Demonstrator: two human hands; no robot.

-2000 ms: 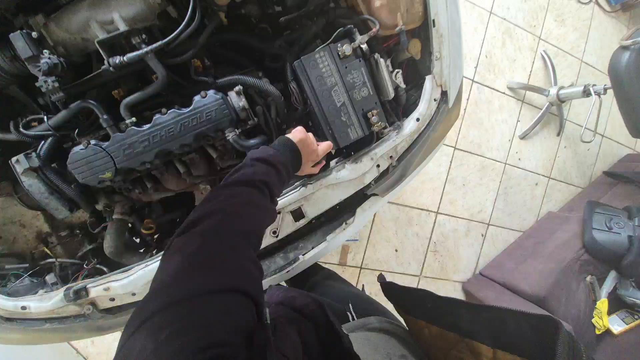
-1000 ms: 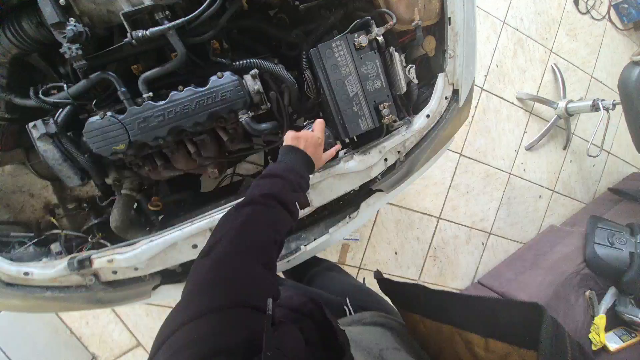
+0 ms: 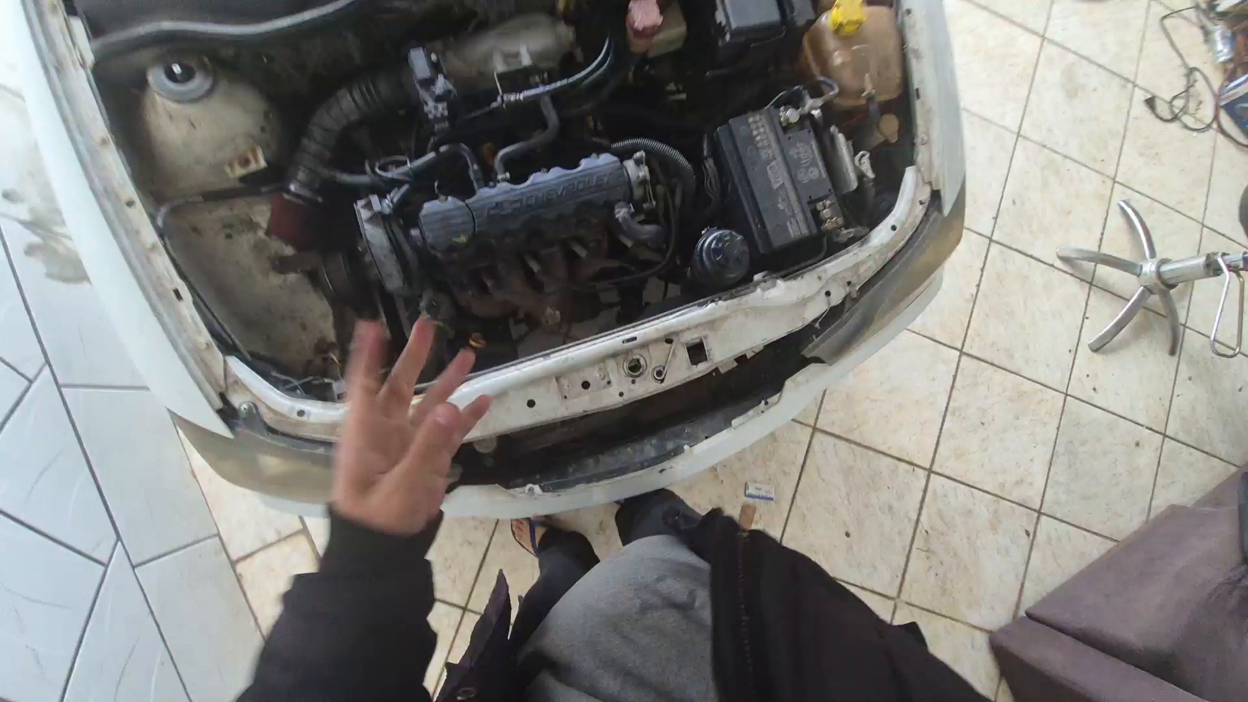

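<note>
My left hand (image 3: 400,439) is raised over the white front crossmember (image 3: 585,380) of a car's open engine bay, fingers spread and holding nothing. It looks slightly blurred. Beyond it lies the engine with its Chevrolet cover (image 3: 531,205). A black car battery (image 3: 770,185) sits at the right of the bay, with a round black part (image 3: 721,255) beside its lower left corner. My right hand is out of view; a dark sleeve or jacket part shows at the lower right.
Behind the battery is a coolant reservoir (image 3: 858,58) with a yellow cap. A red air filter (image 3: 292,219) lies at the left. A three-armed metal stand (image 3: 1150,273) is on the tiled floor at right, near purple upholstery (image 3: 1131,585) and cables (image 3: 1185,102).
My left hand has left the spot beside the battery and moved left to the front crossmember, with its fingers now spread. The round black part shows uncovered. The view has shifted, showing more of the bay.
</note>
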